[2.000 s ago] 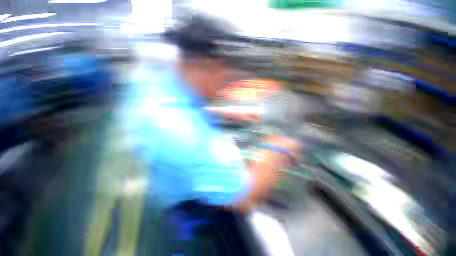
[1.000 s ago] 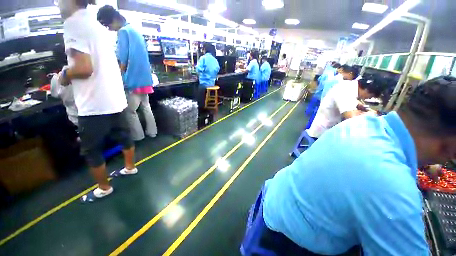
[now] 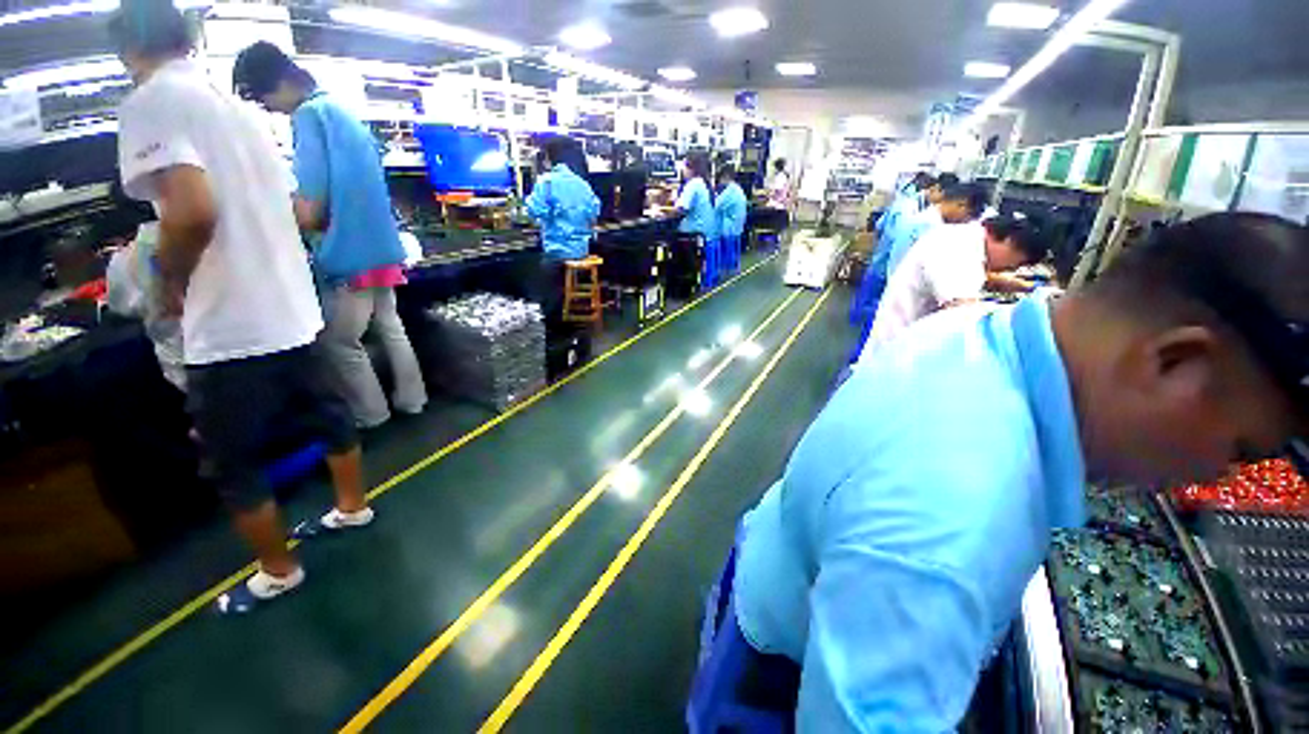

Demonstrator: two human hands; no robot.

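Neither of my hands is in view. Nearest in front is a person in a light blue shirt [image 3: 919, 531], bent over the line at the right; this person's hands are hidden. Green circuit boards [image 3: 1137, 585] lie in dark carriers on the conveyor at the lower right. A silvery conveyor rail [image 3: 1044, 667] runs along their near side. A pile of small orange-red components [image 3: 1252, 486] lies beyond the boards at the right edge, above a dark ridged tray [image 3: 1263, 574].
A green floor [image 3: 574, 480] with yellow lines runs down the middle. A person in a white shirt [image 3: 237, 215] and one in blue [image 3: 345, 187] stand at the left bench. Silvery stacked items [image 3: 495, 351], a wooden stool [image 3: 582, 291] and a white cart [image 3: 811, 260] stand further off.
The view has swung from the blurred line to the aisle, then slightly back right. The near person now appears further left, with head lower, and the circuit boards have come into clear view.
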